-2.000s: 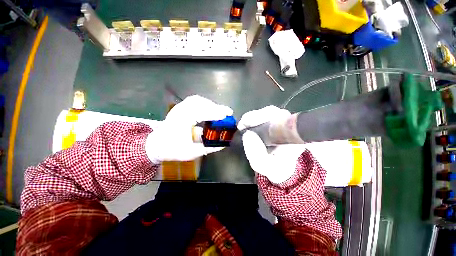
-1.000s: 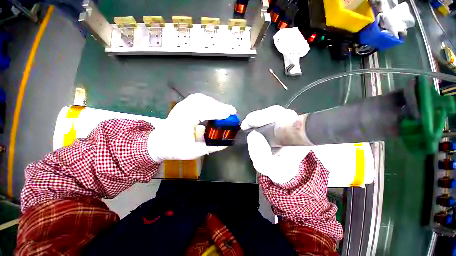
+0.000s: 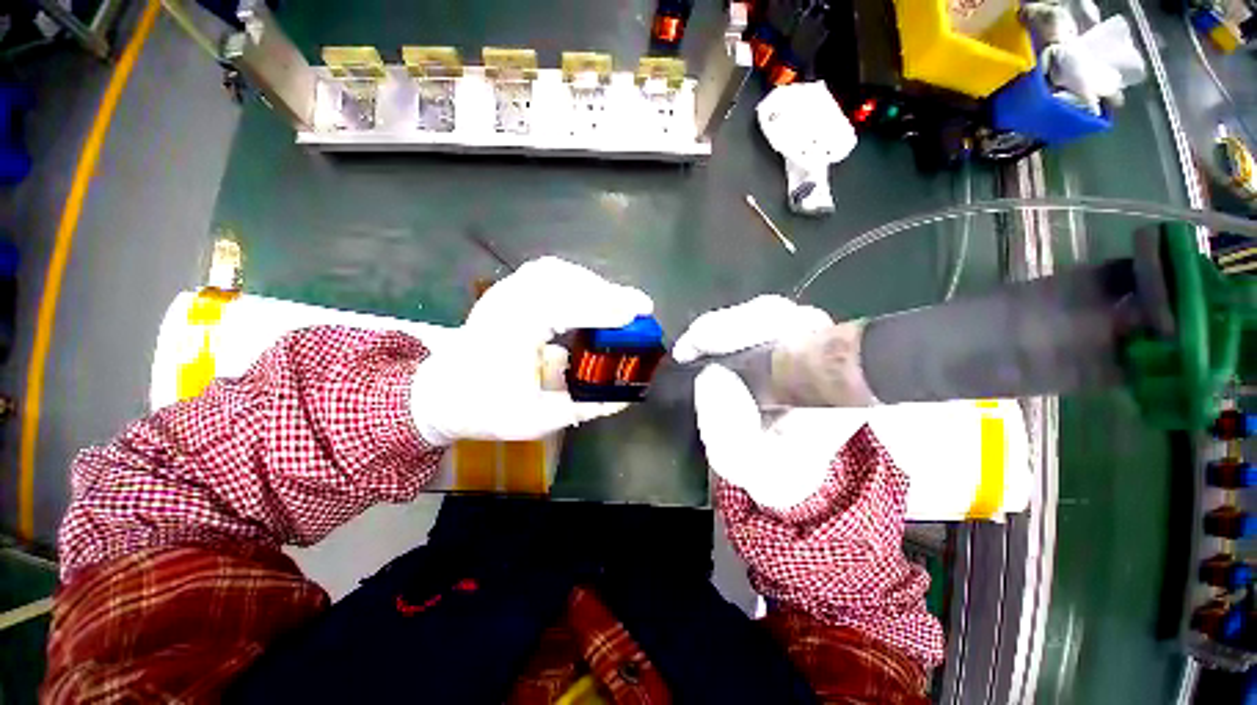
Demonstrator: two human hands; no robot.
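Observation:
My left hand (image 3: 510,361), in a white glove, holds a wound coil component (image 3: 615,361) with a blue end, copper windings and a dark body. My right hand (image 3: 772,400), also white-gloved, grips the front of a long grey dispensing syringe (image 3: 999,335). The syringe lies level, its front end pointing left at the coil. Its tip is blurred, so I cannot tell whether it touches the coil. A green cap (image 3: 1188,331) sits at its rear, at the right. A clear air hose (image 3: 896,227) curves behind the syringe.
A silver-white carrier fixture (image 3: 503,142) with gold-topped seats stands at the back. A white cloth or glove (image 3: 809,135), a swab (image 3: 769,222), a yellow bin (image 3: 965,55) and a blue bin (image 3: 1055,108) lie right of it. White armrests (image 3: 276,331) line the front edge. Blue-topped coils (image 3: 1231,523) stand far right.
The syringe and my right hand have shifted slightly right, away from the coil. The coil stays in my left hand, slightly further right in view.

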